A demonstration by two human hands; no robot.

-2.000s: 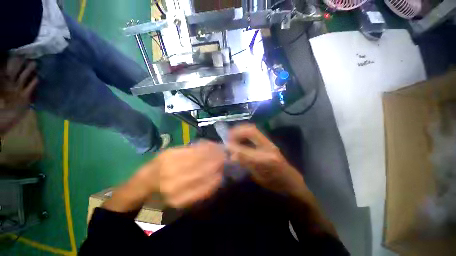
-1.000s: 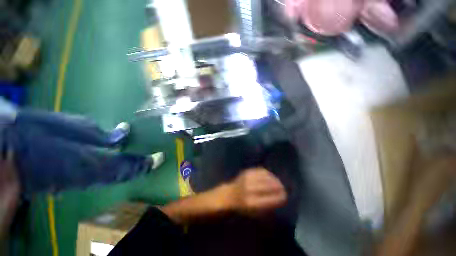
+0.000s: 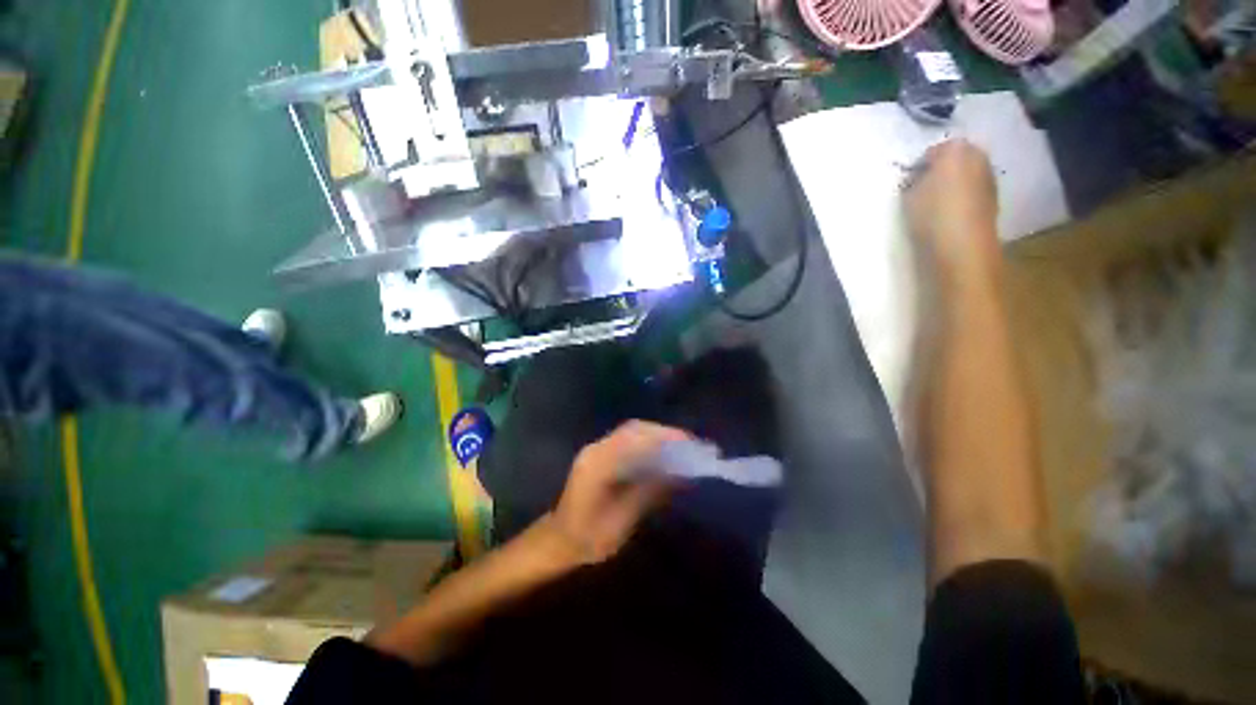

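My left hand (image 3: 613, 485) is above my lap and holds a translucent whitish fan blade (image 3: 737, 470), which sticks out to the right of the fingers. My right hand (image 3: 950, 186) reaches forward over the white sheet (image 3: 861, 234) on the bench. Its fingertips are down near a few tiny dark parts on the sheet; whether they hold one cannot be told. The silver press (image 3: 468, 234) stands in front of my knees.
An open carton (image 3: 1054, 296) heaped with cloudy blades (image 3: 1171, 413) is at the right. Pink fan grilles (image 3: 868, 11) lie beyond the bench. A blue knob (image 3: 712, 225) and black hoses are beside the press. A person's legs (image 3: 165, 351) are at the left. A closed carton (image 3: 262, 620) is on the floor.
My right hand has moved from the blade carton to the far part of the white sheet. My left hand has shifted left and up, and the blade in it now shows. The person's legs have moved left.
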